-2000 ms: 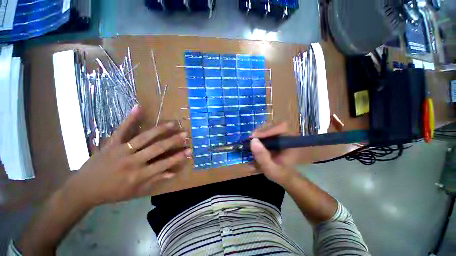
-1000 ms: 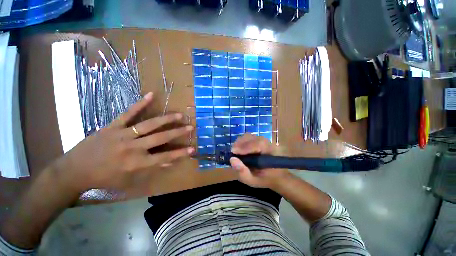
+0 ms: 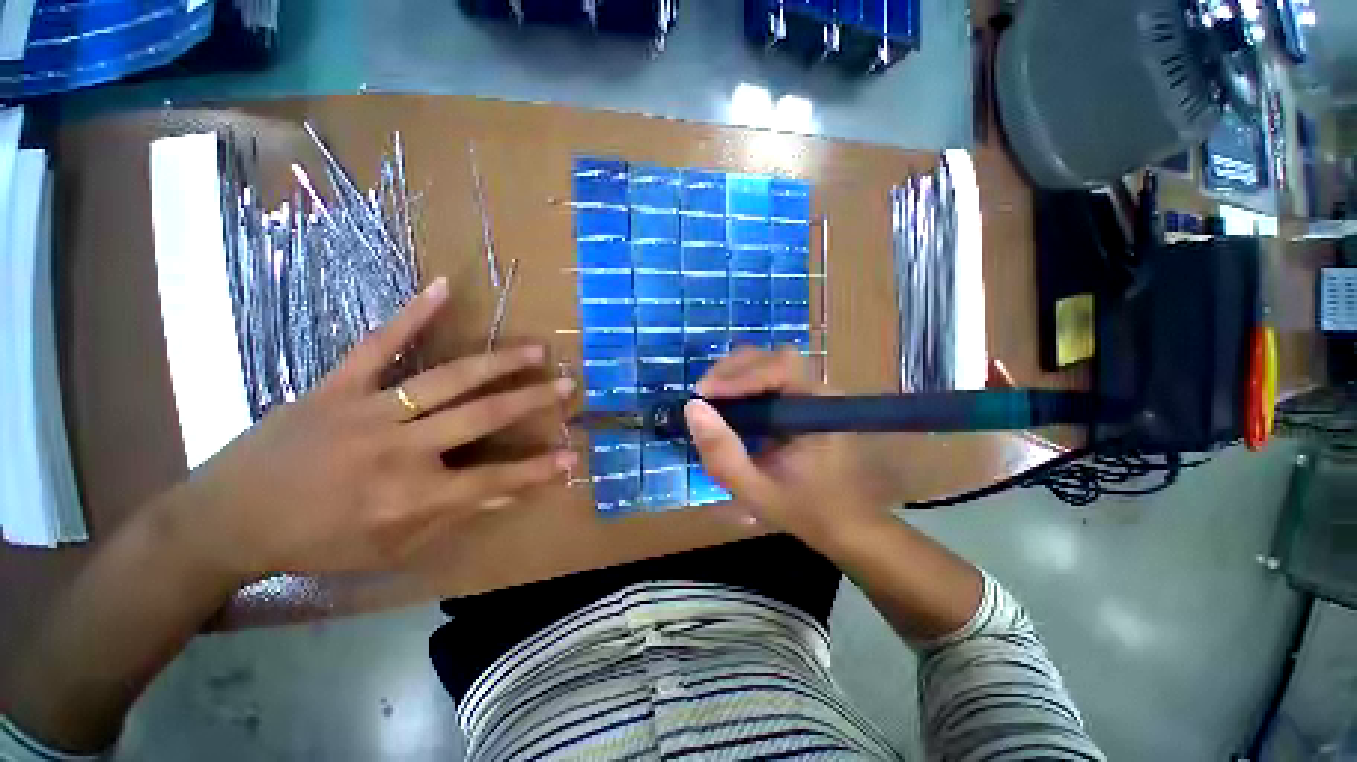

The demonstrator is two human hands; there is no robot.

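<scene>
A blue solar cell panel [image 3: 692, 276] with pale grid lines lies flat on the brown table. My right hand [image 3: 767, 447] holds a black soldering iron [image 3: 893, 411] like a pen. The iron's tip points left over the panel's lower left part, near its left edge. My left hand [image 3: 402, 439] lies palm down with fingers spread, its fingertips at the panel's left edge. A thin silver strip along that edge is partly hidden by the fingers; whether they press it I cannot tell. Another thin busbar strip [image 3: 826, 290] stands along the panel's right edge.
Piles of silver ribbon lie left [image 3: 320, 283] and right [image 3: 923, 283] beside white strips. White strips are stacked far left [image 3: 30, 343]. A yellow sponge [image 3: 1075, 331], black box [image 3: 1191, 343], red-yellow handles [image 3: 1262, 387] and grey round housing [image 3: 1094, 90] are right. Dark cell stacks [image 3: 833, 23] are behind.
My right hand and the iron have moved from the panel's bottom left corner a little up along its left side. My left hand has stayed nearly in place at the left edge.
</scene>
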